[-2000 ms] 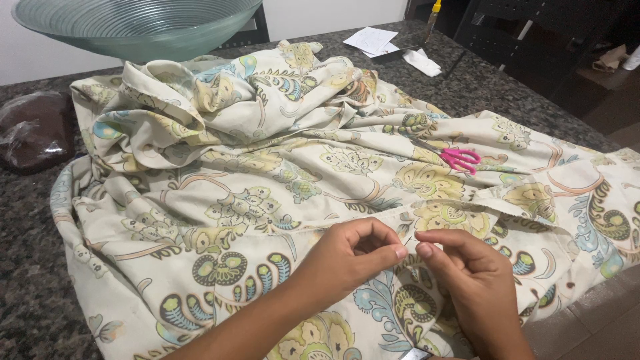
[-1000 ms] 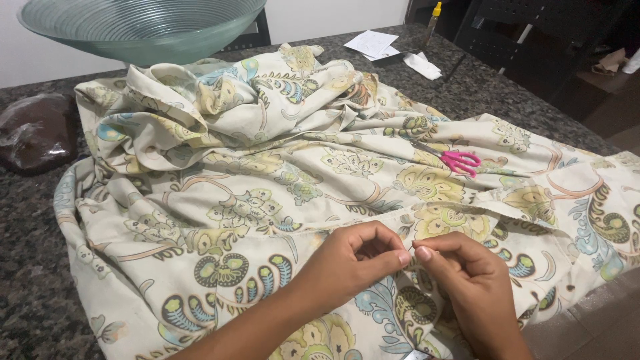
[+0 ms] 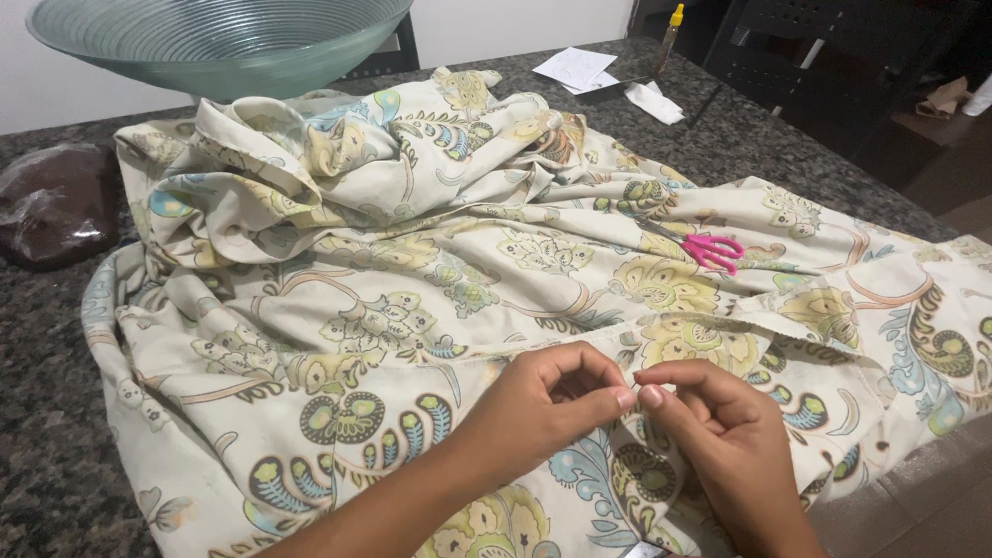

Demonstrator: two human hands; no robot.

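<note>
A patterned floral fabric [image 3: 387,325] lies in folds across the dark granite table. Above its near part, my left hand [image 3: 542,415] pinches thumb to index finger. My right hand [image 3: 717,434] does the same right beside it, fingertips almost touching. Between them shows a thin dark sliver, perhaps a needle [image 3: 635,382]; which fingers grip it is hard to tell, and no thread can be made out. Scissors with pink handles [image 3: 713,252] rest on the fabric beyond my right hand, their blades partly lost against the pattern.
A large ribbed glass bowl [image 3: 232,54] stands at the back left. A brown plastic-wrapped bundle [image 3: 58,201] sits on the granite tabletop [image 3: 39,434]. White papers [image 3: 575,68], a crumpled white tissue [image 3: 655,102] and a small yellow-capped bottle [image 3: 671,35] are at the far edge.
My fingertips have drawn slightly closer together than two seconds ago. The fabric and scissors have stayed where they were.
</note>
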